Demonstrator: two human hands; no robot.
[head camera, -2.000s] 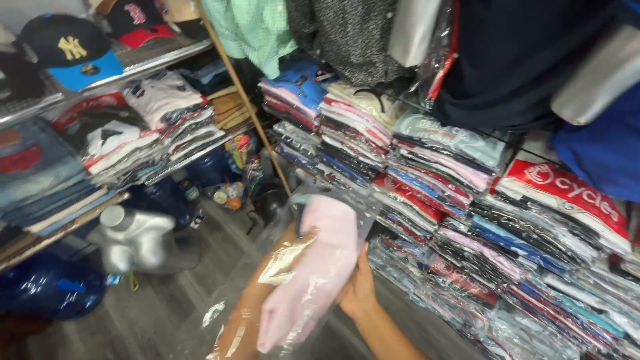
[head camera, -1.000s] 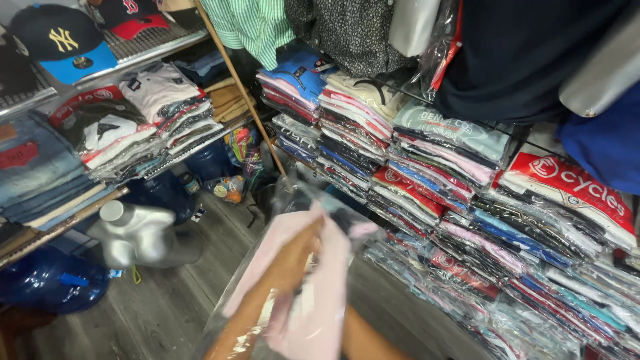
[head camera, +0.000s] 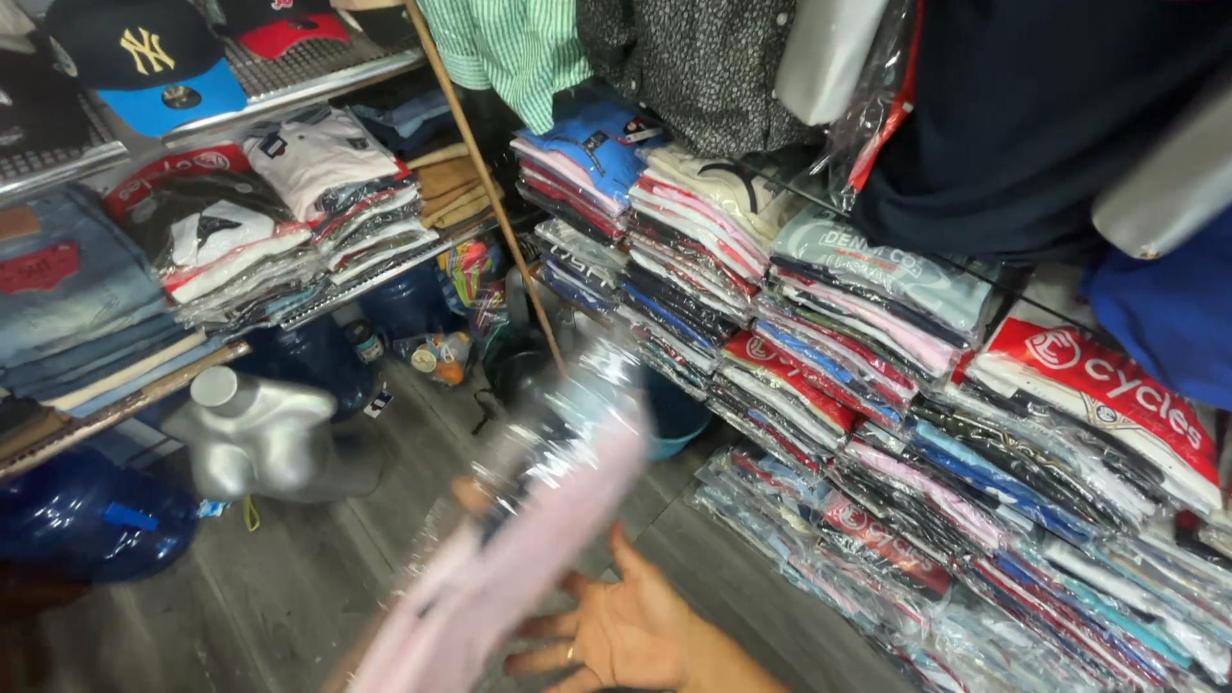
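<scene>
A folded pink garment in a clear plastic bag (head camera: 549, 510) is tilted and blurred at the lower centre. My left hand (head camera: 470, 499) is mostly hidden behind the bag's left side; only some fingertips show, and they appear to hold it. Just right of the garment, my right hand (head camera: 616, 616) has its palm up and its fingers spread, with a ring on one finger. Whether its fingertips touch the bag's underside cannot be told.
Stacks of bagged folded shirts (head camera: 866, 385) fill the right side. Shelves at left hold folded jeans (head camera: 77, 279) and a cap (head camera: 144, 58). A silver mannequin torso (head camera: 260, 433) and a blue water jug (head camera: 87, 510) are below. A wooden pole (head camera: 481, 173) leans near the corner.
The bagged pink garment is now tilted up in front of my left hand. My right hand, under or behind it earlier, now shows at its right with its fingers spread.
</scene>
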